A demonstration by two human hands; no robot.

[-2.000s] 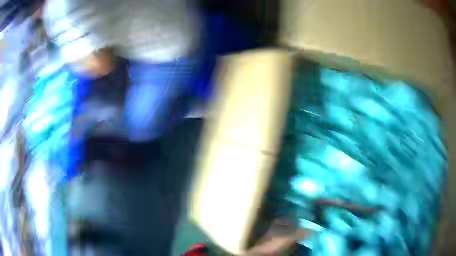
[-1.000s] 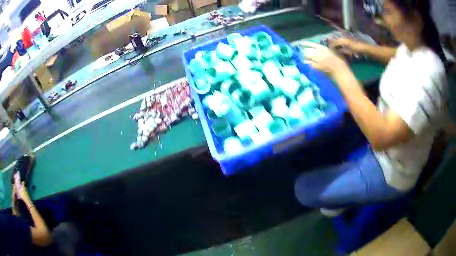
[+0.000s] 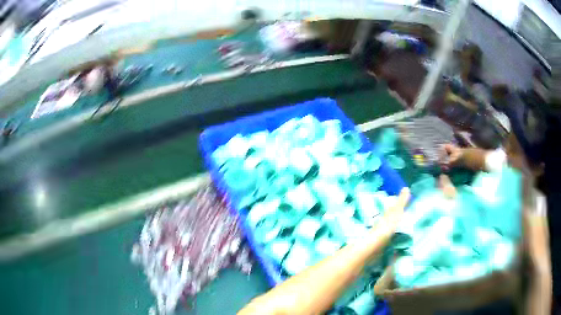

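Note:
A brown small carton (image 3: 458, 298), heaped with turquoise plastic housings (image 3: 455, 240), is at the lower right, over the right side of a blue tray (image 3: 261, 255). The tray lies on the bench and is full of the same housings. My left forearm reaches in from the bottom edge. My left hand (image 3: 395, 212) is blurred at the carton's left side and appears to hold it; its grip is partly hidden. My right hand cannot be made out.
A heap of tiny silvery-reddish components (image 3: 190, 246) lies on the green bench (image 3: 74, 277) left of the tray. A co-worker's hand (image 3: 455, 157) is beyond the carton, near more small parts. A pale post (image 3: 440, 61) stands behind. A white shelf (image 3: 184, 24) crosses the top.
The filled carton and my left arm have come into view at the lower right. The view has shifted, and most of the co-worker is now hidden behind the carton.

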